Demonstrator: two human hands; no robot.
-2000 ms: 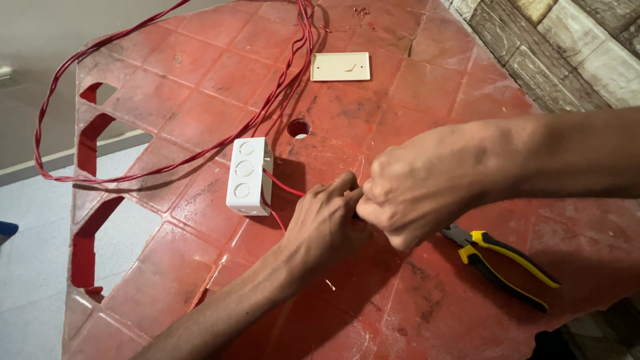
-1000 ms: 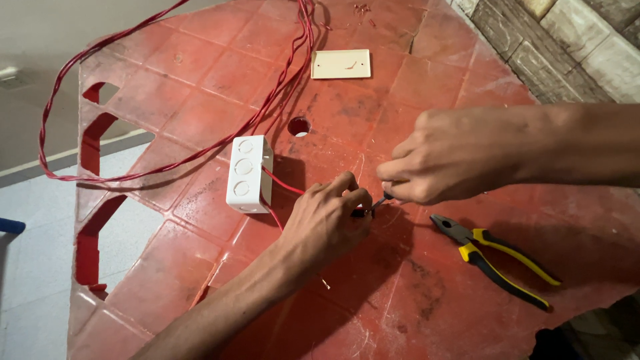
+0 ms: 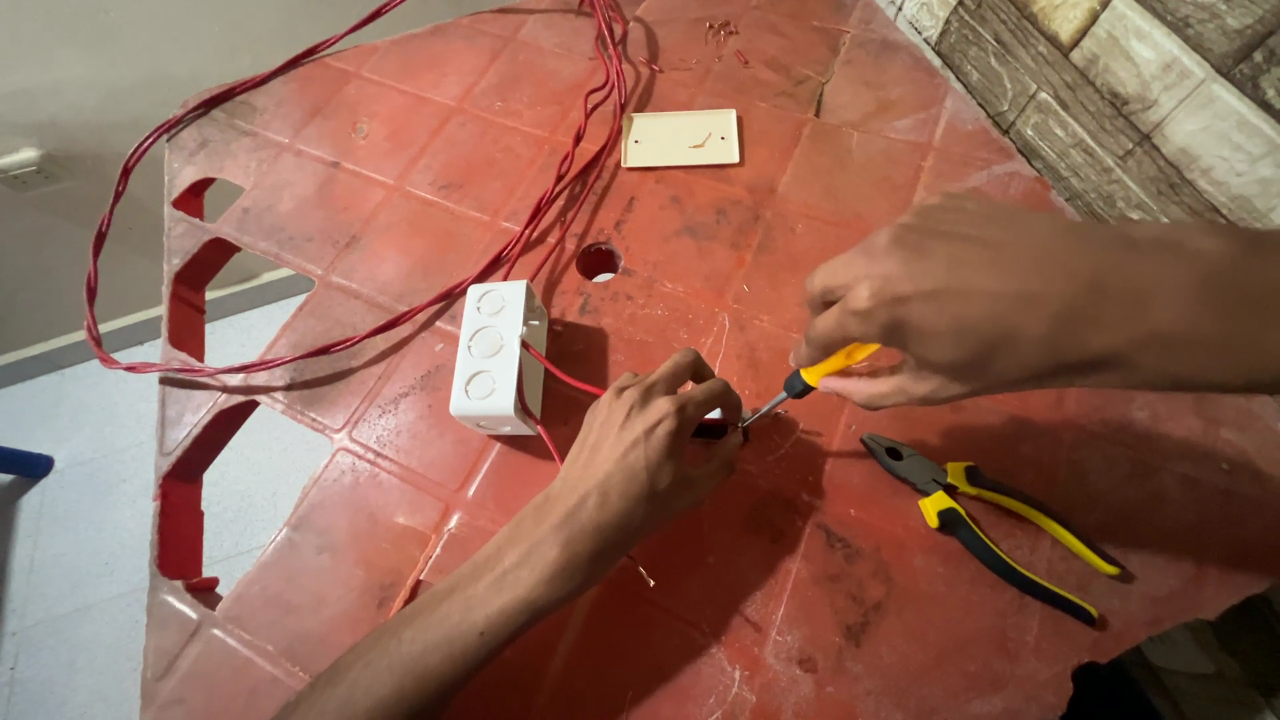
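My left hand [image 3: 650,430] grips a small dark electrical fitting [image 3: 712,429], mostly hidden by the fingers. My right hand [image 3: 880,320] holds a screwdriver [image 3: 820,372] with a yellow and black handle, its tip at the fitting's right end. A white plastic electrical box [image 3: 487,360] stands left of my left hand. Red wires [image 3: 563,372] run from the box towards that hand, and one bare copper wire end [image 3: 642,572] shows below it. Combination pliers [image 3: 940,490] with yellow and black handles lie on the table, below my right hand.
The red plastic table [image 3: 400,480] has a round hole [image 3: 599,260] and cut-outs along its left side. Twisted red cable [image 3: 300,350] loops over the left edge. A cream cover plate [image 3: 682,140] and copper wire scraps [image 3: 720,33] lie farther back. A stone-patterned wall [image 3: 1120,110] borders the right.
My right hand has moved up and right from beside my left hand, and the screwdriver's yellow handle now shows. My left hand, the box and the pliers have stayed about where they were.
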